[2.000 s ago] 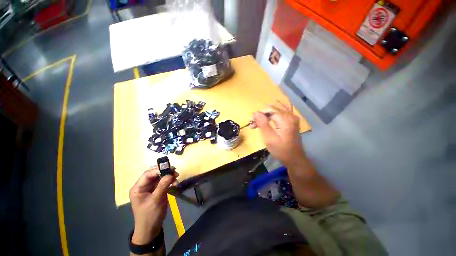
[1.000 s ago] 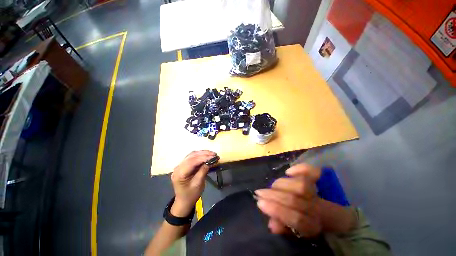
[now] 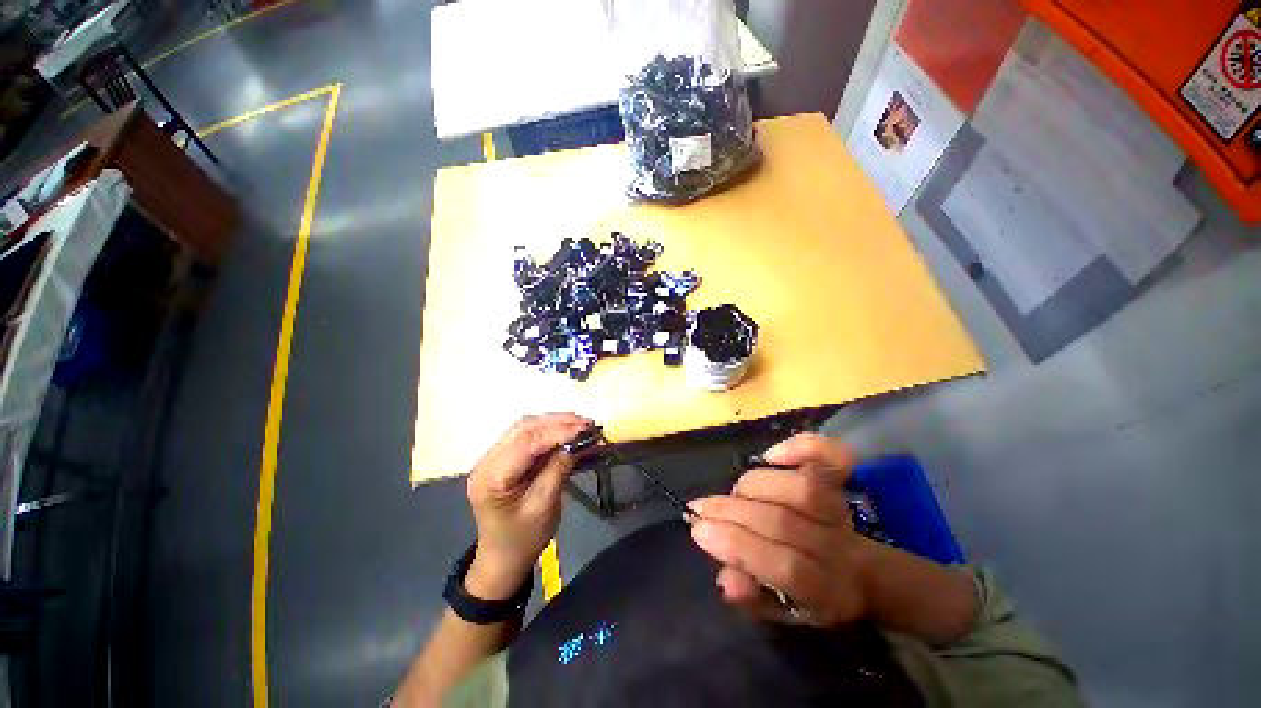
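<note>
My left hand (image 3: pixel 520 484) holds a small black part (image 3: pixel 581 441) between thumb and fingertips, just off the front edge of the table. My right hand (image 3: pixel 788 533) holds a thin dark brush (image 3: pixel 656 484) that points up and left, its tip close to the part; whether they touch is hard to tell. A whitish cup (image 3: pixel 723 368) with black contents stands near the table's front edge. A pile of black parts (image 3: pixel 598 306) with white glints lies to the left of the cup.
A clear bag of black parts (image 3: pixel 687 136) stands at the far end of the yellow table (image 3: pixel 855 284). A white table (image 3: pixel 519 67) is beyond. A blue bin (image 3: pixel 906 515) is on the floor at right. An orange machine (image 3: pixel 1127 86) is at upper right.
The right hand has come from beside the cup down to in front of my body, and the brush now reaches to the part. The left hand has turned the part. The view has shifted.
</note>
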